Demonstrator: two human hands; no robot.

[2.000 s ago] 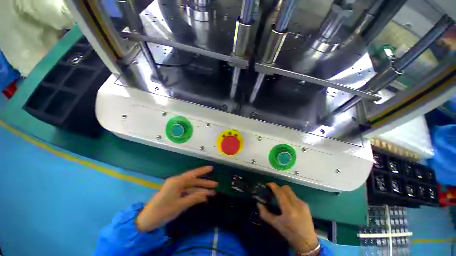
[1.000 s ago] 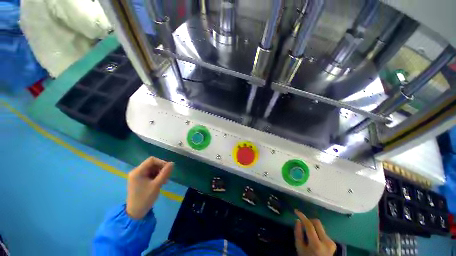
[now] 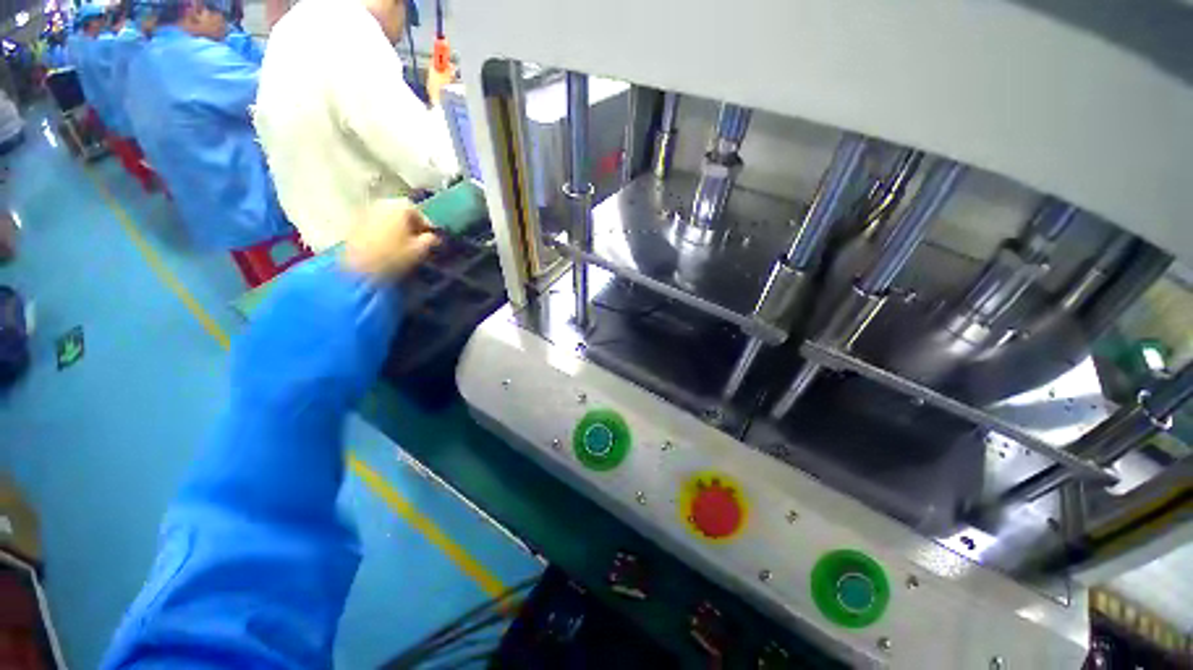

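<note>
My left hand [image 3: 390, 240] reaches out over the far end of the black parts tray [image 3: 438, 321] on the left of the bench. Its fingertips are together at a dark spot there; blur hides whether they pinch a part. My right hand is out of the picture. Small black modules with silvery detail stand in a row on the green bench edge, one [image 3: 628, 573] left of another [image 3: 708, 628], and a third is cut by the lower rim. A black lap tray [image 3: 556, 622] shows partly at the bottom.
The white press panel [image 3: 523, 373] bears two green start buttons and a red emergency stop [image 3: 714, 507]. Guide rods and a crossbar [image 3: 680, 299] stand behind it. A person in white [image 3: 334, 118] works just past the left tray. Cables lie near the lap tray.
The view has swung left and up. My left hand has moved from beside the lap out to the left tray. My right hand has left the picture. The modules stay on the bench edge.
</note>
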